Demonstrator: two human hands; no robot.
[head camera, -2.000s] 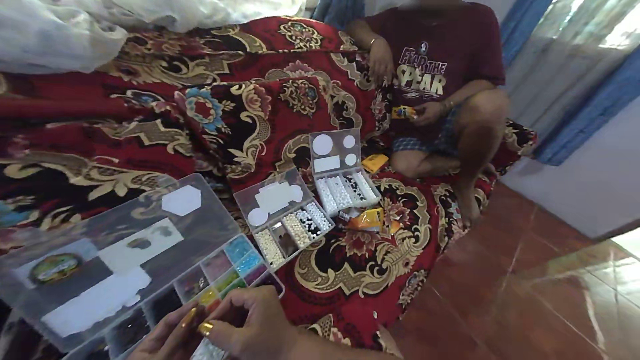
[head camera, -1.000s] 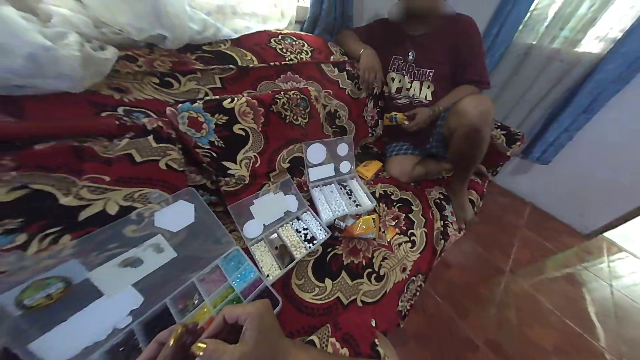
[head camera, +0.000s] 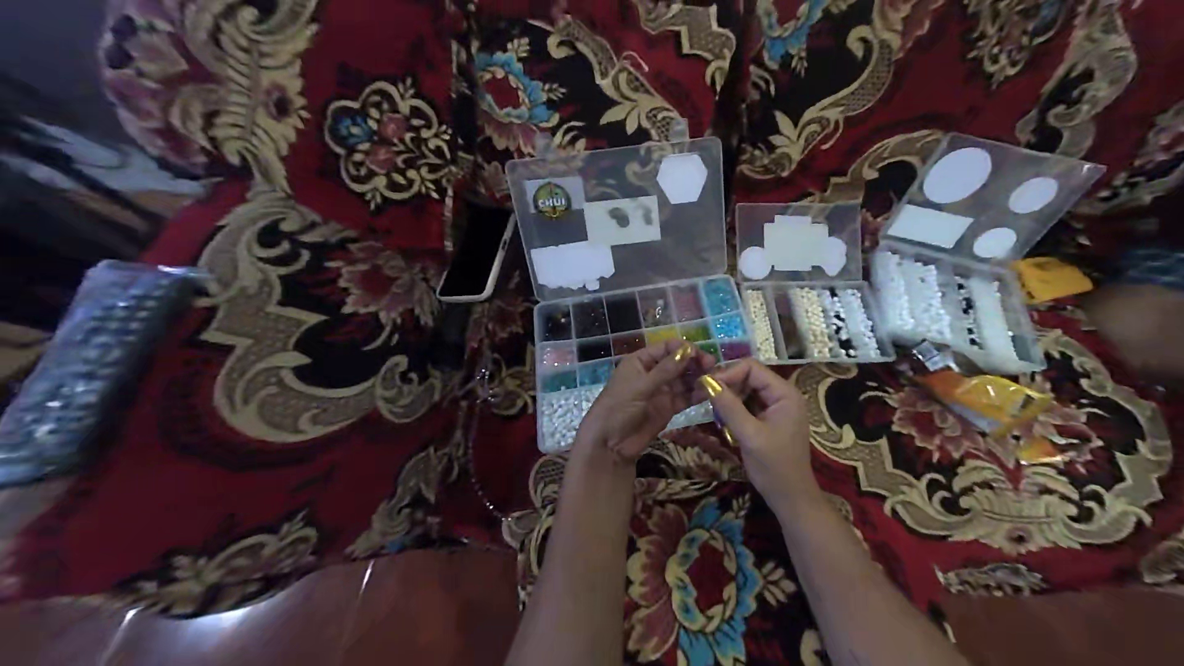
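Observation:
My left hand (head camera: 638, 398) and my right hand (head camera: 757, 407) are close together over the front part of a large clear bead organizer (head camera: 544, 370), fingertips curled and pinched. What lies between the fingers is too small and blurred to tell. The organizer's compartments hold beads of several colours, with white ones in front; its lid (head camera: 638, 264) stands open with paper pieces on it. To its right are a smaller bead box (head camera: 837, 351) with cream, white and black beads, and another box of mostly white beads (head camera: 925, 305), both open. A thin beaded strand (head camera: 476, 462) lies left of my left hand.
Patterned red cloth (head camera: 388, 499) covers the seat. A smartphone (head camera: 476, 254) lies left of the organizer, and a clear plastic pack (head camera: 79, 356) is at the far left. Orange-yellow packets (head camera: 994, 402) (head camera: 1053, 279) lie at the right, near a blurred part of a person (head camera: 1142, 324).
The view has swung left and down, bringing the phone and plastic pack into sight. Both hands stay close together at the organizer.

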